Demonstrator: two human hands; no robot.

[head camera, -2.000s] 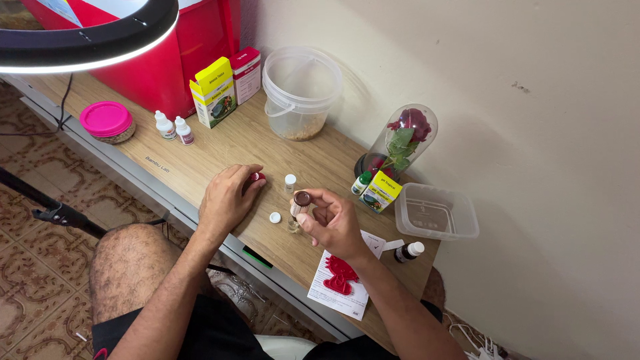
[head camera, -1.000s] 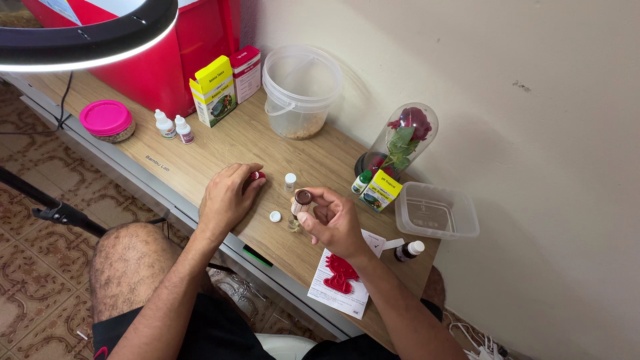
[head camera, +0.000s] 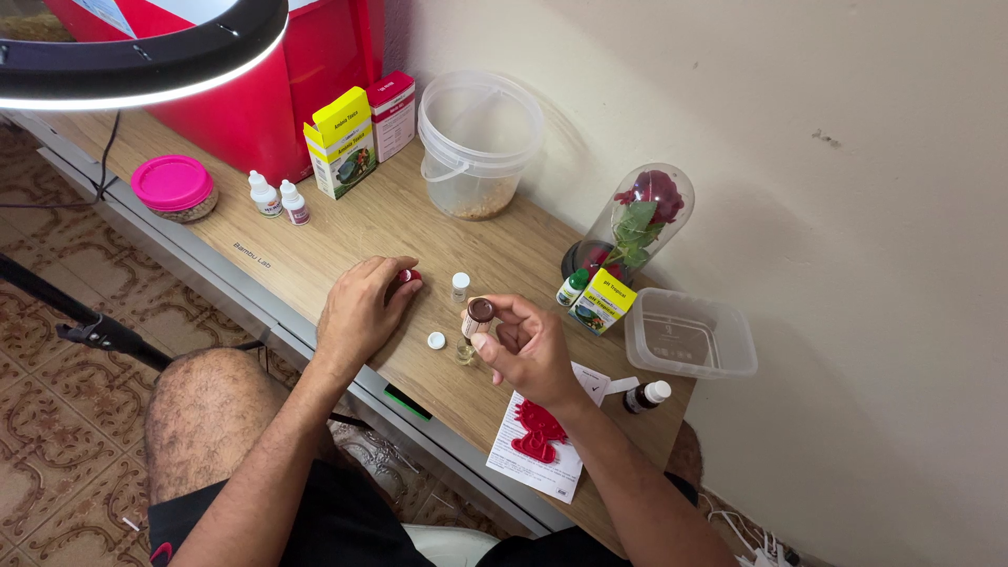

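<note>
My right hand (head camera: 526, 342) holds a small brown bottle (head camera: 479, 316) between thumb and fingers, its dark end facing up; the lower end is partly hidden. Beneath it stands a small open glass vial (head camera: 465, 352) holding a little pale yellow liquid. Just left of that vial lies a loose white cap (head camera: 436, 340). A second clear vial with a white cap (head camera: 460, 288) stands behind. My left hand (head camera: 364, 307) rests on the wooden table with thumb and index finger around a small red cap-like object (head camera: 409, 276).
Behind stand a clear bucket (head camera: 482, 118), yellow box (head camera: 342, 142), dropper bottles (head camera: 264, 194) and pink-lidded jar (head camera: 175, 189). To the right are a glass dome with a rose (head camera: 647, 213), plastic tub (head camera: 693, 335), dark bottle (head camera: 646, 396) and red figure (head camera: 539, 431) on paper.
</note>
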